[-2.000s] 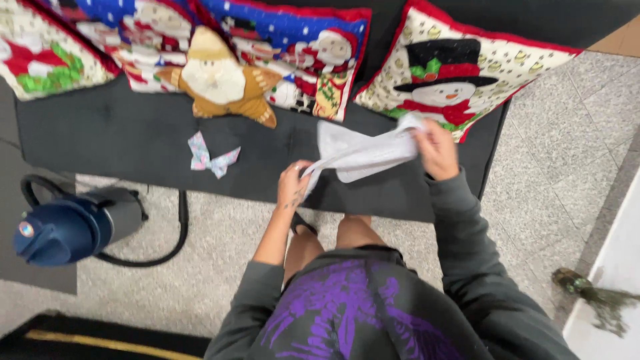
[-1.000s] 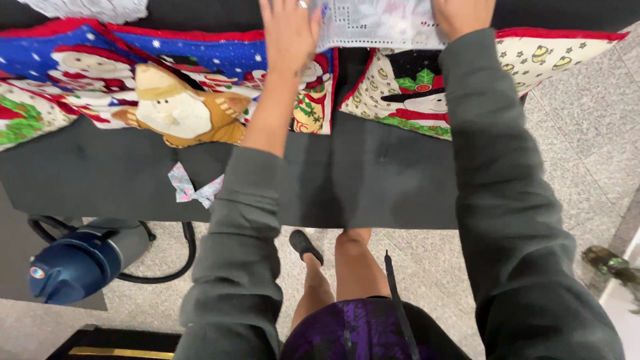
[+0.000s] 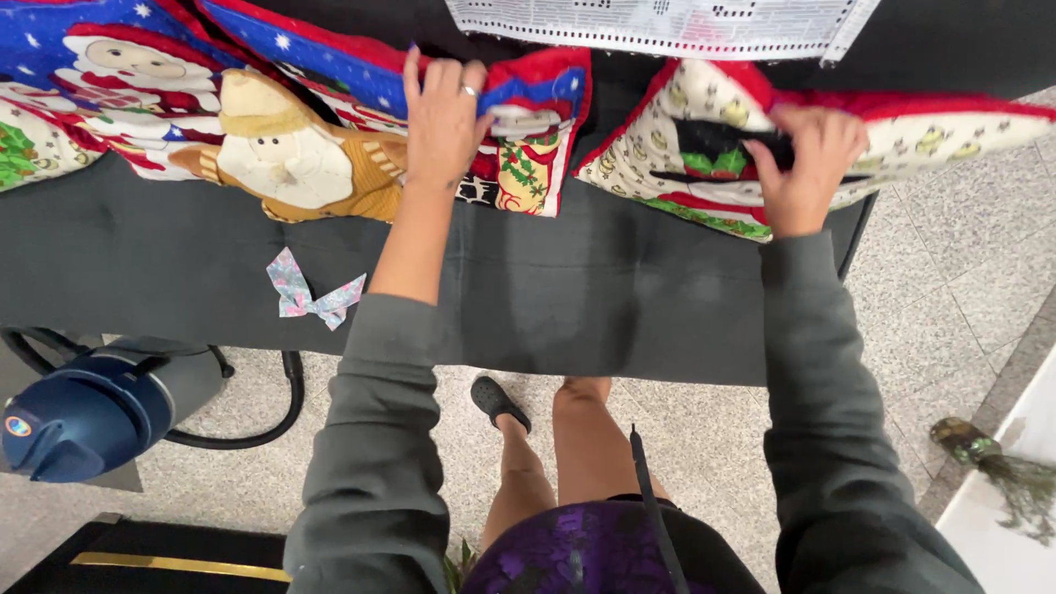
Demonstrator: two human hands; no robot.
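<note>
My left hand (image 3: pixel 445 124) rests on the blue Christmas cushion (image 3: pixel 536 107) with red trim, its fingers at the cushion's upper part. My right hand (image 3: pixel 804 161) presses on the snowman cushion (image 3: pixel 899 144), thumb and fingers spread over the snowman's black hat; whether it pinches the fabric is unclear. Above both cushions, a white lace cloth (image 3: pixel 668 25) lies over the dark sofa's back, touched by neither hand. A tan star-shaped Santa cushion (image 3: pixel 297 157) leans left of my left hand. A pastel fabric bow (image 3: pixel 313 297) lies on the dark seat (image 3: pixel 577 280).
Further left stand another blue Santa cushion (image 3: pixel 140 74) and a cream cushion (image 3: pixel 33 140). A blue and grey vacuum cleaner (image 3: pixel 91 412) with a black hose is on the speckled floor (image 3: pixel 949 272). A plant (image 3: pixel 1006 478) shows at the right; a black item with a gold strip (image 3: pixel 181 565) is lower left.
The white cloth, held between both hands earlier, now lies on the sofa back, let go. My hands have come down onto the two cushions.
</note>
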